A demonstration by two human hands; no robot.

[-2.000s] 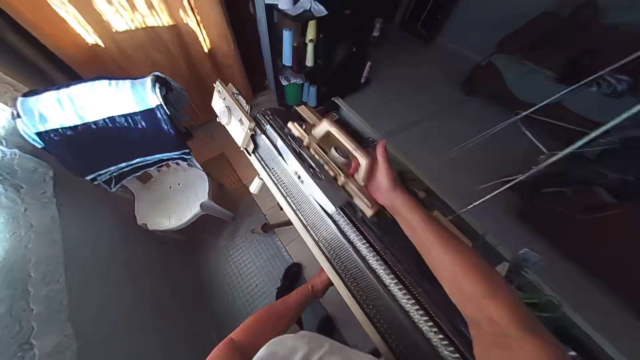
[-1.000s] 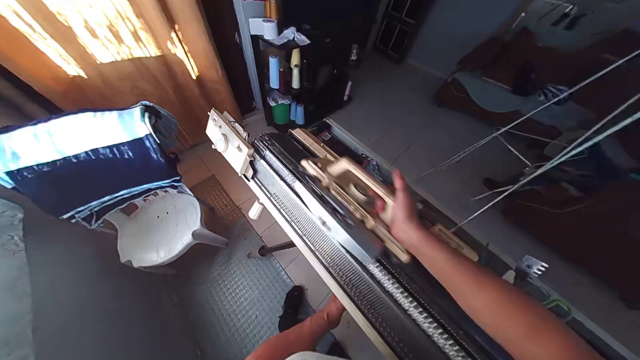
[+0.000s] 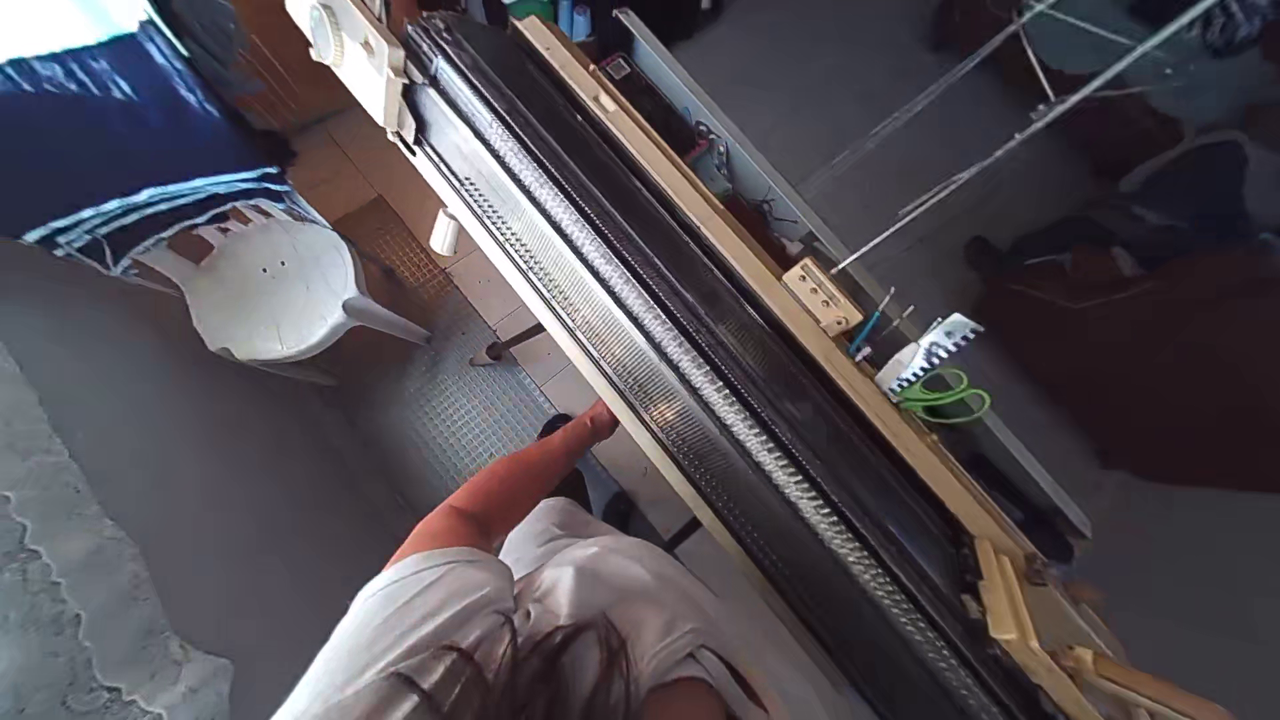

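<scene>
A long flatbed knitting machine [image 3: 690, 370] runs diagonally from upper left to lower right, a row of pale stitches or needles along its bed. My left hand [image 3: 600, 420] is at the front edge of the bed, its fingers hidden beneath it. At the lower right end sits the beige knitting carriage [image 3: 1010, 610], with its handle [image 3: 1150, 685] partly cut off by the frame. A blurred skin-coloured patch beside the carriage may be part of my right hand [image 3: 1085, 597]; its grip is not visible. A second cream carriage with a dial [image 3: 365, 60] rests at the upper left end.
Behind the bed, a tray edge [image 3: 1040, 480] borders green-handled scissors [image 3: 945, 397], a white toothed comb [image 3: 935, 350], a blue-handled tool [image 3: 872, 325] and a beige block with holes [image 3: 822, 297]. A white plastic chair [image 3: 275, 290] stands left. Thin rods cross the upper right.
The beige carriage, held in my right hand above the middle of the bed in the earlier frames, is now at the lower right end. The view has shifted down and closer to the bed.
</scene>
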